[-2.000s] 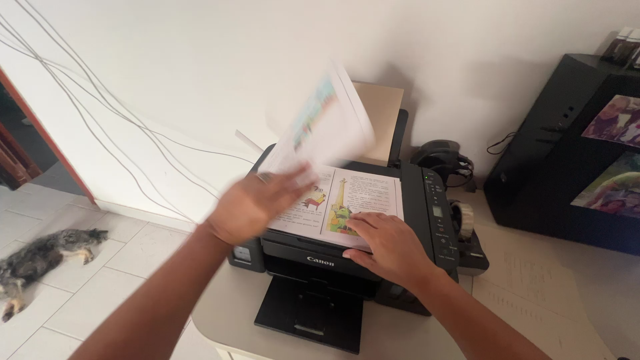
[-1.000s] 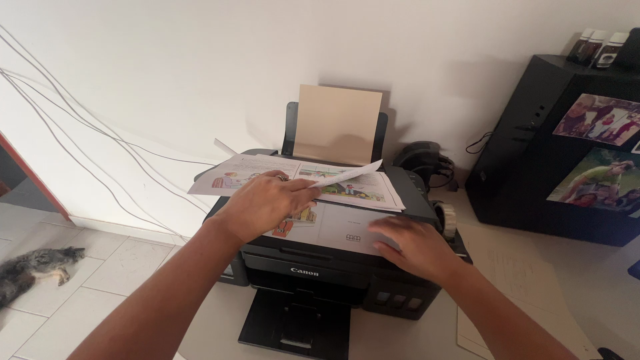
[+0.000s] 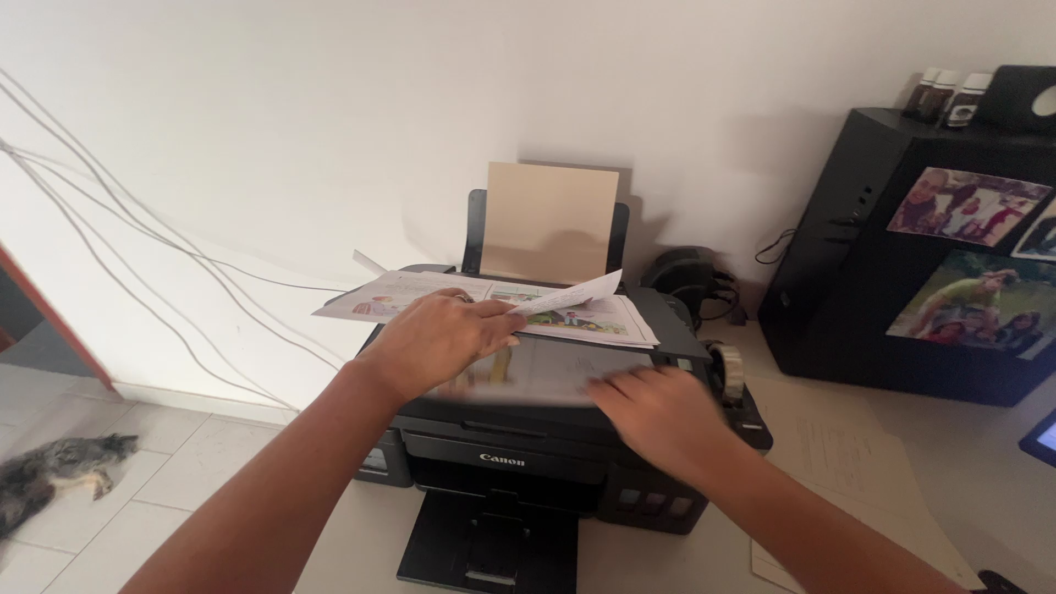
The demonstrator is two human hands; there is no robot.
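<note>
Loose illustrated printed sheets (image 3: 610, 322) lie in a pile on the rear top of a black Canon printer (image 3: 503, 445). My left hand (image 3: 445, 334) grips the near edge of the pile, where one sheet (image 3: 577, 293) curls up to the right of my fingers. In front of the pile, another printed sheet (image 3: 536, 371) lies across the printer's top, blurred. My right hand (image 3: 656, 408) is at its right end, fingertips at the paper; its grip is blurred. Blank tan paper (image 3: 549, 219) stands upright in the rear feed. The output tray (image 3: 495, 540) extends at the front.
Right of the printer are a tape roll (image 3: 728, 373), a black coiled device (image 3: 685, 276), papers (image 3: 850, 487) and a black computer tower (image 3: 833, 247) bearing photos, with small bottles (image 3: 940, 97) on top. Cables (image 3: 165, 231) hang along the left wall. A furry animal (image 3: 62, 478) lies on the floor.
Two seconds ago my left hand moved through the air beside a raised sheet, with my right hand on an open printed spread. Since then the left hand has settled on the pile at the rear.
</note>
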